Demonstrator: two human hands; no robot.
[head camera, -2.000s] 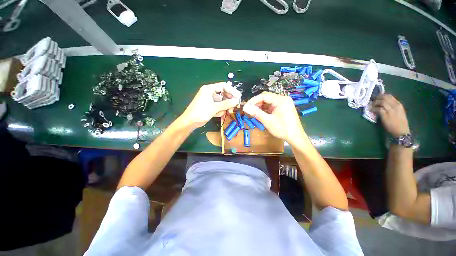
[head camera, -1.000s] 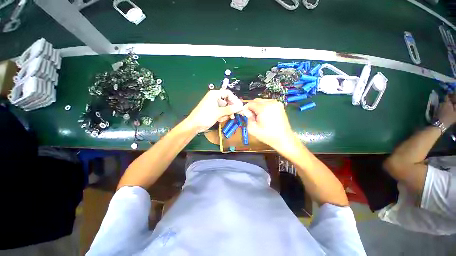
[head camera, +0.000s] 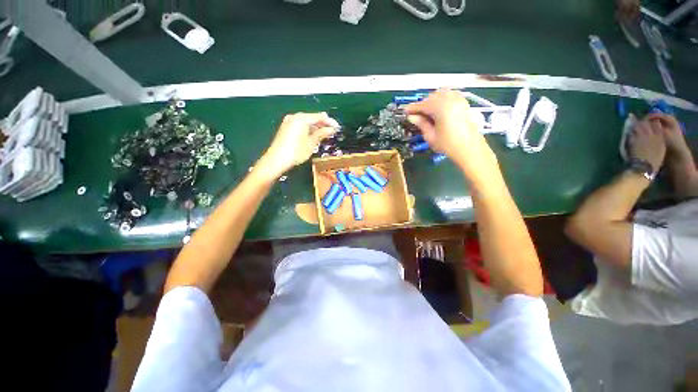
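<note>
My left hand (head camera: 299, 141) is above the bench behind the box's left corner, with a small white part (head camera: 332, 122) at its fingertips. My right hand (head camera: 445, 122) is over the heap of battery-and-board assemblies (head camera: 388, 127), fingertips pinched together; whether they hold anything is too small to tell. The open cardboard parts box (head camera: 363, 161) lies in front of me with several blue battery cells (head camera: 357, 205) in it. My right hand hides part of the blue cells in the heap.
A tangled pile of wired circuit boards (head camera: 168, 153) lies left. White housings are stacked far left (head camera: 34, 145), lie at right (head camera: 539, 124) and on the central strip (head camera: 187, 33). A white rail (head camera: 275, 84) crosses behind. Another person's hands (head camera: 650, 142) are at far right.
My hands have moved apart, the right one over to the heap and the left one up and left. The box is now uncovered. The other person's hands have come together.
</note>
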